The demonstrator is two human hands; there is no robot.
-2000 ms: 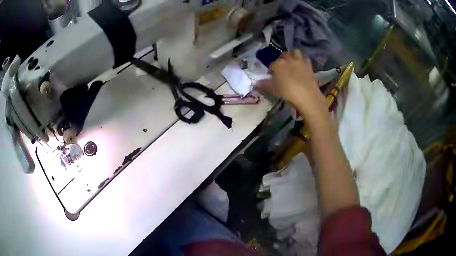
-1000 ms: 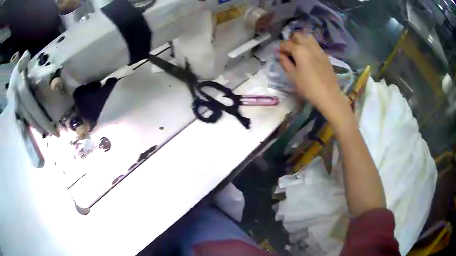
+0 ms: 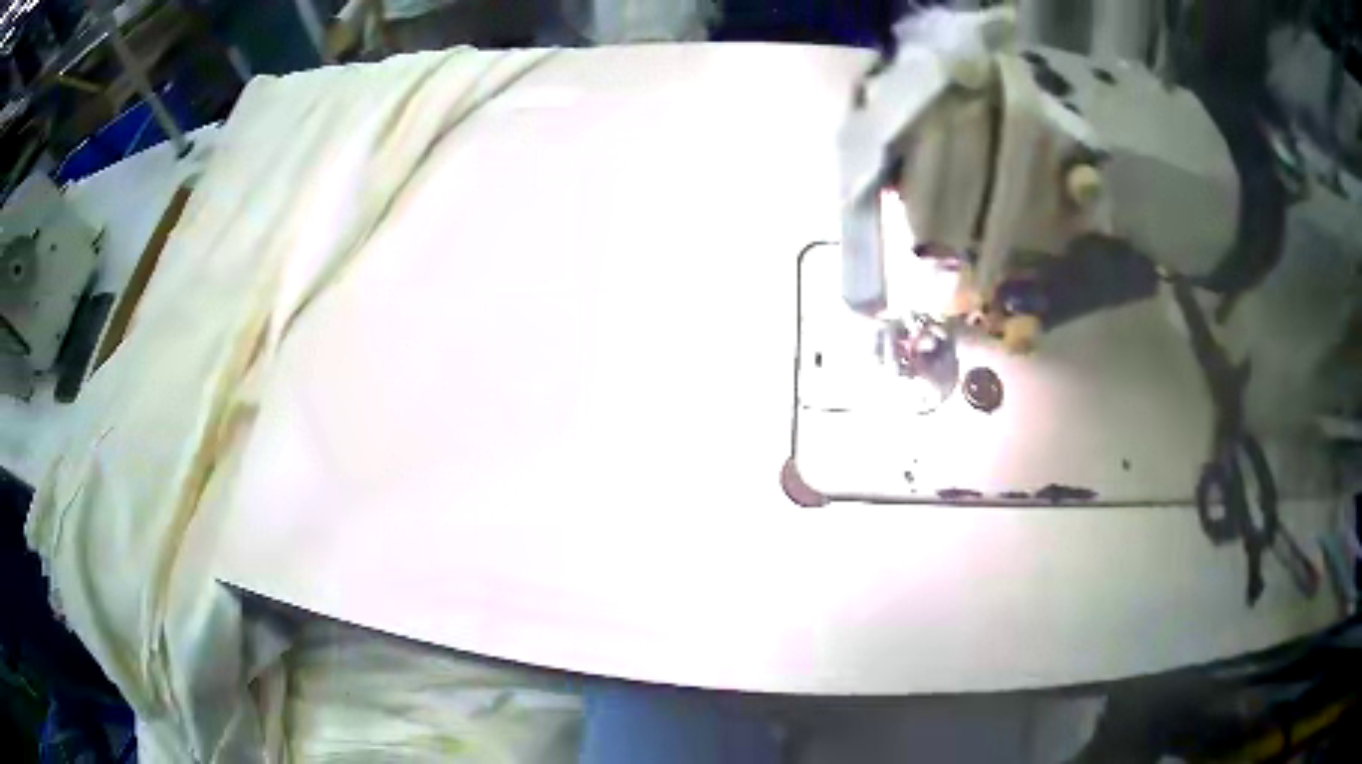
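No hand shows in the frame. Cream-white garment pieces [image 3: 321, 194] lie in long folds over the left end of the white table [image 3: 598, 373] and hang down over its front edge. The sewing machine [image 3: 1135, 157] stands at the upper right, its needle area [image 3: 919, 358] brightly lit. Black-handled shears [image 3: 1247, 485] lie on the table at the far right, handles toward the front, slightly blurred.
More pale cloth [image 3: 418, 694] lies below the front edge at the lower left. The wearer's blue-clad lap [image 3: 680, 728] shows at the bottom middle. Part of another machine [image 3: 42, 269] stands at the far left, beside a brown edge.
The view has swung left, bringing the cream cloth into sight. The right hand, which was at the grey cloth beyond the shears, is out of the picture. The shears appear farther right.
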